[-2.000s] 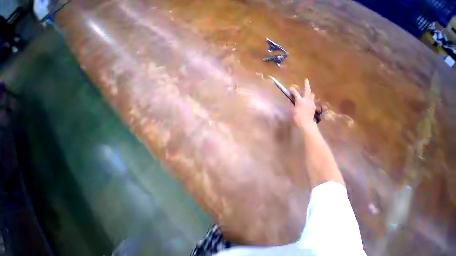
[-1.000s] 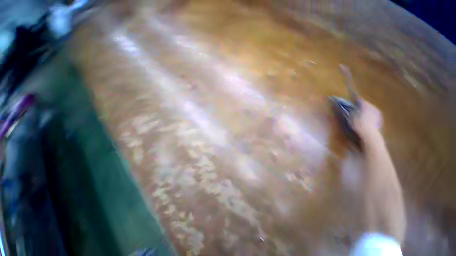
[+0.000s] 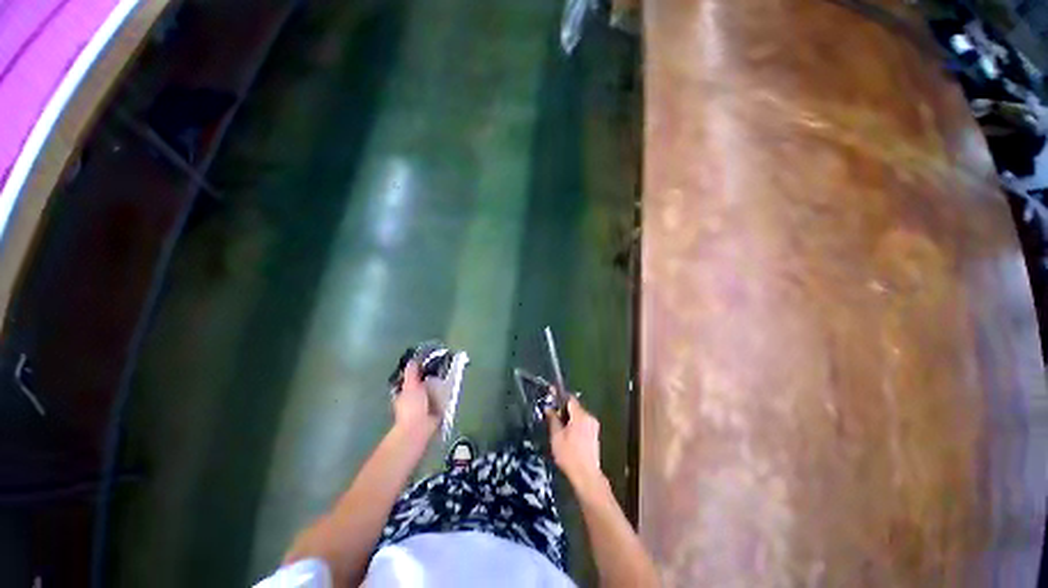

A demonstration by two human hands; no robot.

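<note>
My left hand (image 3: 416, 400) is closed around a bunch of dark and silvery pieces (image 3: 433, 360), with a pale flat strip (image 3: 455, 391) sticking out; their exact kind is unclear. My right hand (image 3: 577, 436) holds the fabric shears, with a long thin blade (image 3: 555, 358) pointing forward. A smaller angular metal piece (image 3: 529, 386) shows beside the blade in the same hand. Both hands are in front of my body above the floor, apart from each other. The brown cutting table (image 3: 781, 345) is to the right of my right hand.
The green floor (image 3: 391, 241) runs forward as an aisle. Another table with pink fabric (image 3: 46, 69) is at the upper left, its pale edge curving down. Black and white offcuts (image 3: 998, 80) lie beyond the cutting table at the upper right. A whitish thing (image 3: 572, 25) hangs near the table's far edge.
The view has turned from the tabletop to the aisle. My right hand has moved off the table with the shears. My left hand has come into view, holding pieces.
</note>
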